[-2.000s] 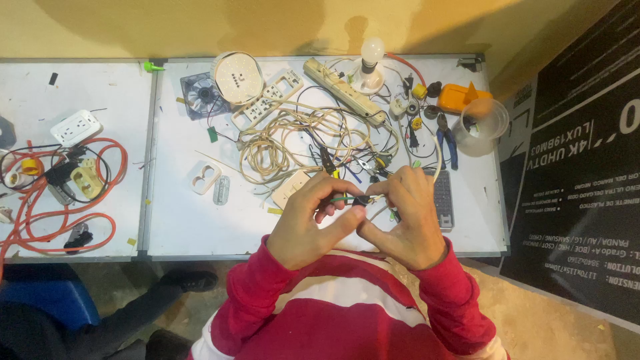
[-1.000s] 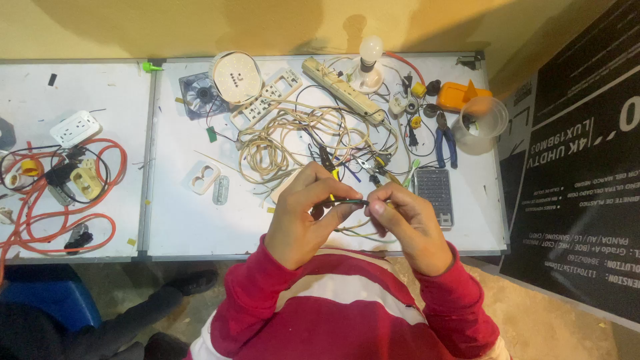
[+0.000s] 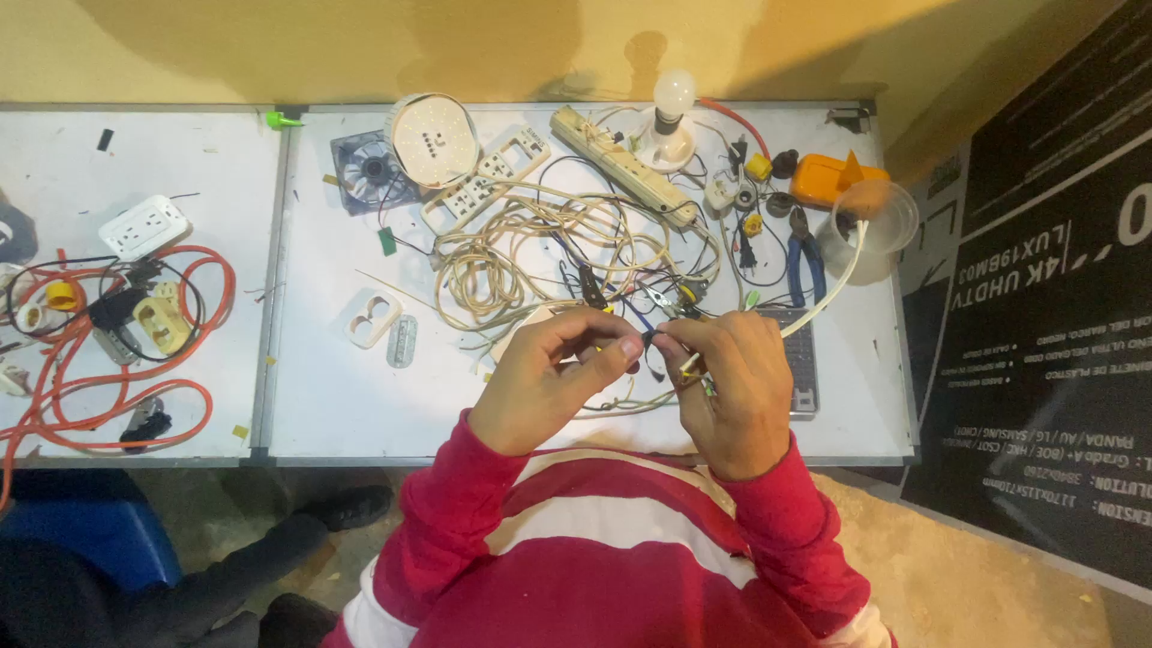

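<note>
My left hand (image 3: 562,373) and my right hand (image 3: 733,387) meet above the table's near edge. Between their fingertips is a small piece of black tape or thin black wire (image 3: 650,340); which one is unclear. A white cable (image 3: 832,292) runs from the right into my right hand, where its stripped end (image 3: 689,364) shows by the palm. Just beyond the fingers lie pliers with bare metal jaws (image 3: 664,301), partly hidden. Past them a tangle of beige cable (image 3: 486,279) spreads over the white tabletop.
Behind the tangle stand a power strip (image 3: 621,166), a bulb in a socket (image 3: 670,117) and a computer fan (image 3: 371,171). Blue-handled pliers (image 3: 804,261) and a clear plastic cup (image 3: 886,220) are at right. Orange cable (image 3: 211,315) lies left. Someone's dark-clothed leg (image 3: 261,562) is lower left.
The fingers of my two hands have shifted around the small dark piece. The white cable at the right now reaches up to the cup; one second ago it was not plainly seen there.
</note>
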